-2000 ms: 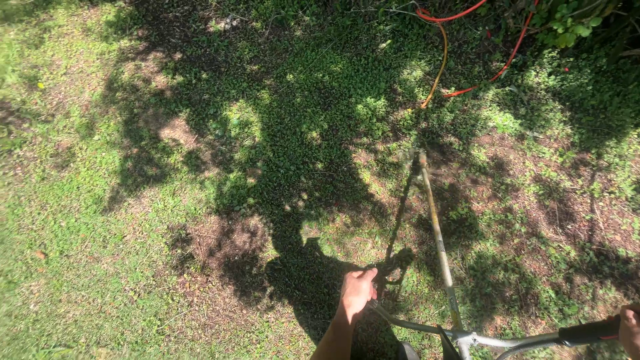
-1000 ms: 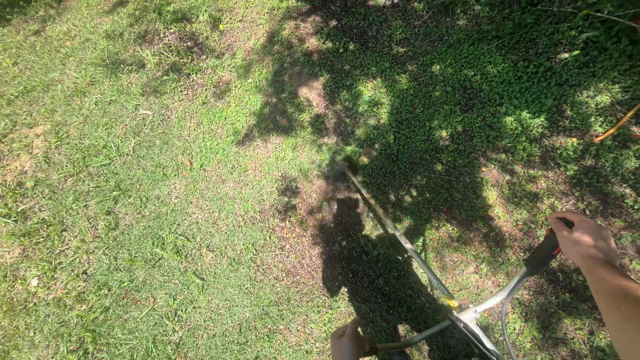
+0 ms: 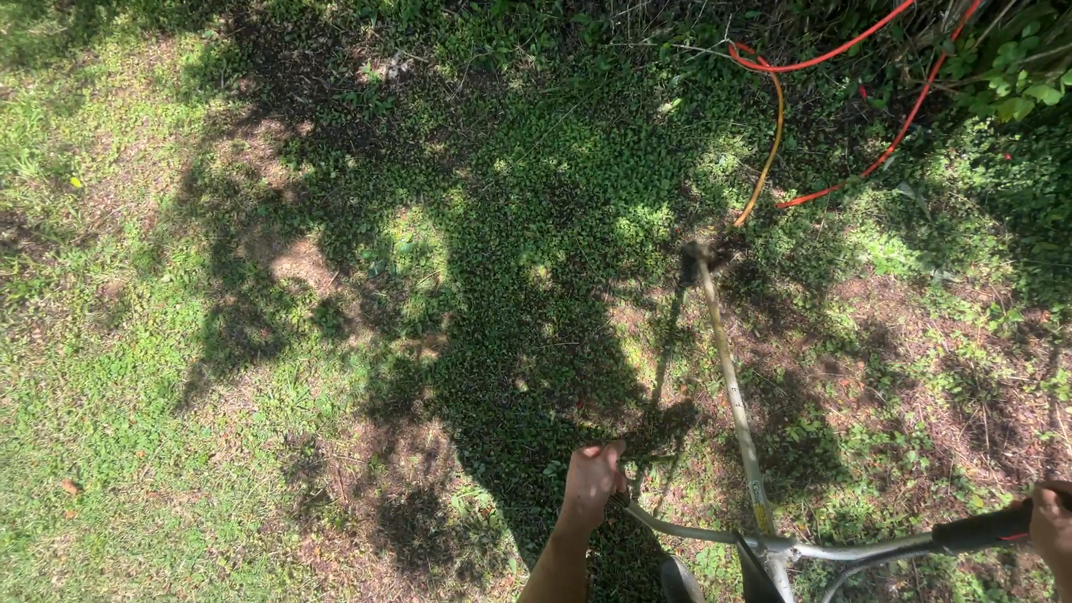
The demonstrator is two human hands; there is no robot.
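Observation:
A brush cutter with a long metal shaft (image 3: 735, 394) reaches up from the bottom right. My left hand (image 3: 593, 481) is closed on the left end of its curved handlebar (image 3: 687, 531). At the right edge, partly cut off by the frame, my right hand (image 3: 1053, 528) grips the black handle (image 3: 980, 529). The cutting head (image 3: 699, 253) is at the far end of the shaft, low over the shaded ground cover; its details are blurred. Just beyond it lies an orange hose or cord (image 3: 772, 151), part of it duller yellow-orange.
A red-orange loop (image 3: 909, 117) of the cord runs into leafy bushes (image 3: 1026, 79) at the top right. Low grass and weeds (image 3: 109, 402) cover the left side, with bare patches. The tip of a shoe (image 3: 680, 579) shows at the bottom. Tree and body shadows fall across the middle.
The shaft has swung from the left to the right since one second ago, and both hands moved with it. The view has shifted right, bringing the orange loop back in.

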